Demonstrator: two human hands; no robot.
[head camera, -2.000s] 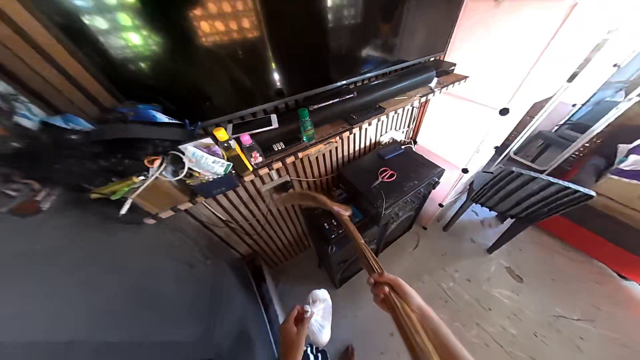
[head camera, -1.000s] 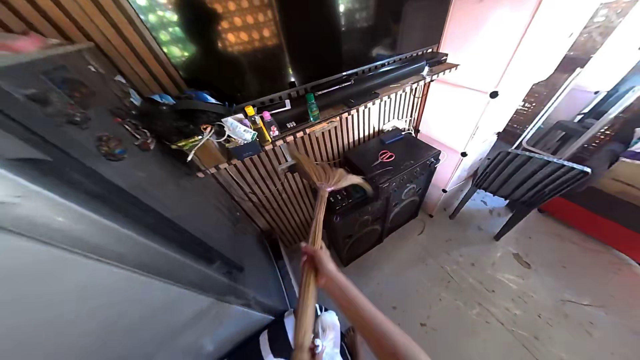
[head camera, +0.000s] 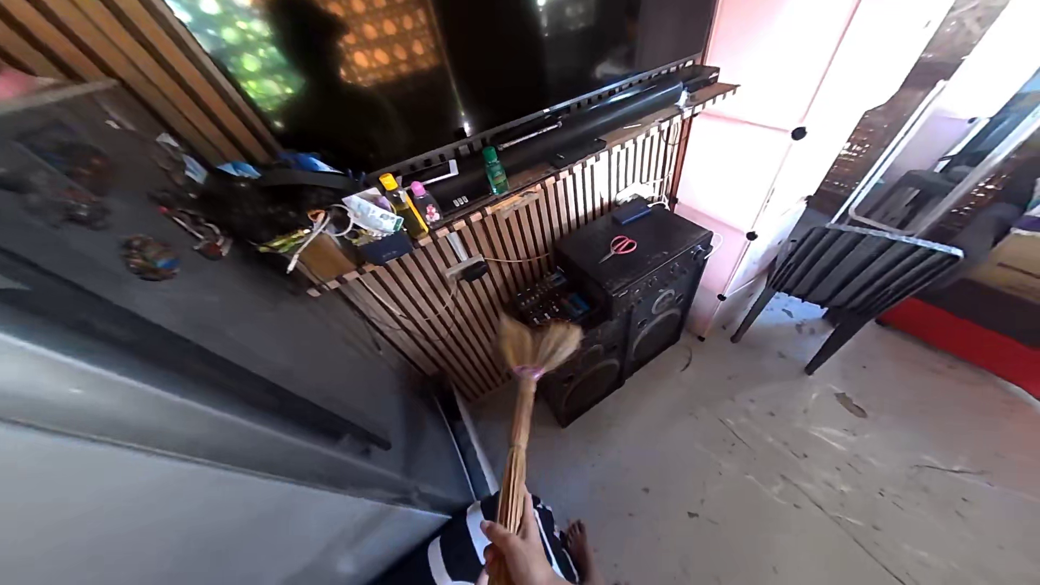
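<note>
My right hand (head camera: 522, 551) is closed around the bundled handle of a soft straw broom (head camera: 524, 422) at the bottom middle. The broom points away from me, and its fanned bristles appear in front of the black speaker cabinets (head camera: 597, 370); whether they touch is unclear. My left hand cannot be made out. Red-handled scissors (head camera: 622, 245) and a dark blue box (head camera: 631, 211) lie on the speaker top. On the slatted wooden shelf (head camera: 443, 231) stand a green bottle (head camera: 495, 171), a yellow-capped bottle (head camera: 404, 203) and a pink-capped bottle (head camera: 425, 201).
A grey refrigerator (head camera: 244, 382) with magnets is close on the left. A large television (head camera: 504, 65) hangs behind the shelf. Farther right are a pink-white panelled cabinet (head camera: 756, 122) and a black slatted chair (head camera: 865, 268). The concrete floor (head camera: 764, 479) has scattered debris and marks.
The broom head, earlier across the shelf front, now shows lower, before the speakers. My left hand and the white plastic bag beside it, visible two seconds ago, are out of sight.
</note>
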